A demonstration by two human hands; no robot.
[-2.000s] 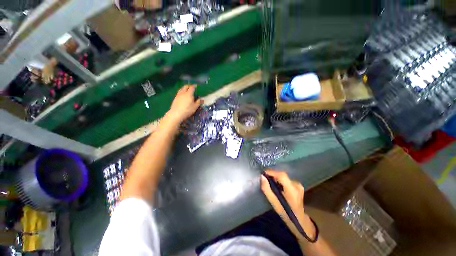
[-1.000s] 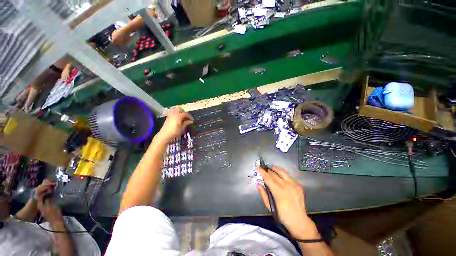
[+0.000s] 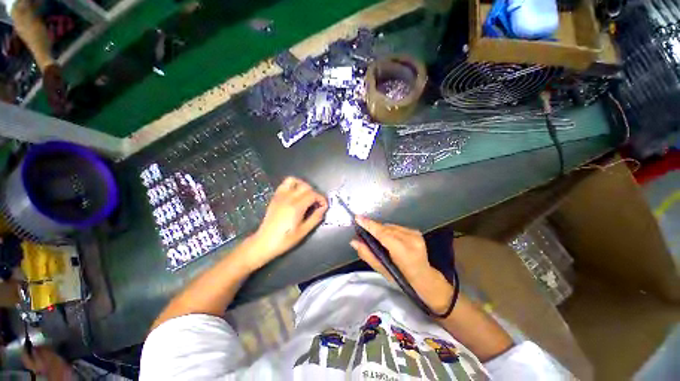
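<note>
My right hand [image 3: 403,257] holds a black soldering iron [image 3: 384,257], its thin tip pointing up and left at a small white-silver part [image 3: 339,211] on the bench. The iron's black cord loops by my right wrist. My left hand [image 3: 292,217] is curled beside the same part, its fingertips at the part's left edge; whether they grip it is hard to tell. The clear blister tray [image 3: 246,175] lies to the left, with rows of white and reddish parts in its lower left portion.
A heap of metal-plated parts [image 3: 320,100] lies beyond my hands, beside a brown tape roll [image 3: 396,88]. Solder wire [image 3: 485,83] is coiled at the right. The purple-rimmed fan [image 3: 68,184] is far left, the green conveyor [image 3: 201,56] behind. A large carton [image 3: 611,245] stands open at right.
My left hand has moved from the tray's far edge back to the small part before me. My right hand now holds the iron with its tip at the part. The view has shifted.
</note>
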